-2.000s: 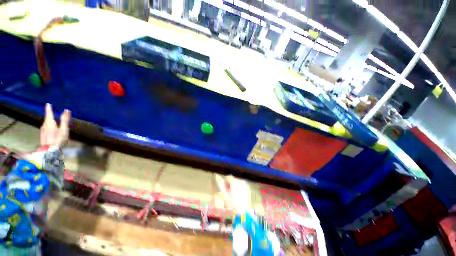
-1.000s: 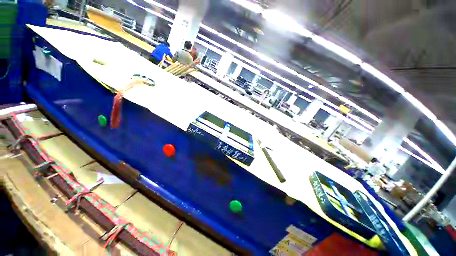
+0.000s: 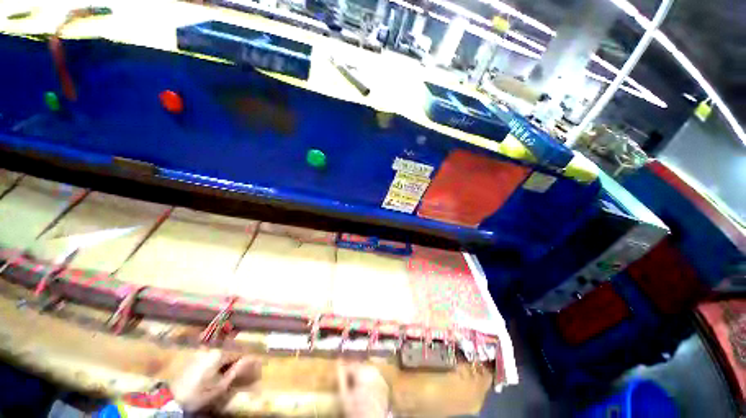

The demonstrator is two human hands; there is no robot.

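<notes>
The fabric lay (image 3: 446, 287), red-and-green patterned, lies on the press bed, with tan rectangles (image 3: 287, 265) showing in its cut openings. Short fabric ties (image 3: 219, 319) are knotted along its near edge. My left hand (image 3: 206, 377) is low in the view over the wooden bed edge (image 3: 286, 380), blurred, and no held object shows. My right hand (image 3: 362, 389) is also over the board, at the bottom, blurred and partly cut off; its fingers are unclear. A blue die frame (image 3: 374, 244) lies at the lay's far side, partly under the beam.
The blue press beam (image 3: 278, 122) runs behind the lay. Spare dies (image 3: 244, 49) lie on its white top. A dark metal block (image 3: 427, 356) sits at the lay's near edge. A control box (image 3: 607, 253) stands right, with a blue bin (image 3: 642, 402) on the floor.
The view has swung back right from the left end of the press. Both hands, out of view one second ago, are at the wooden edge, nearer than two seconds ago. The blue die frame now shows.
</notes>
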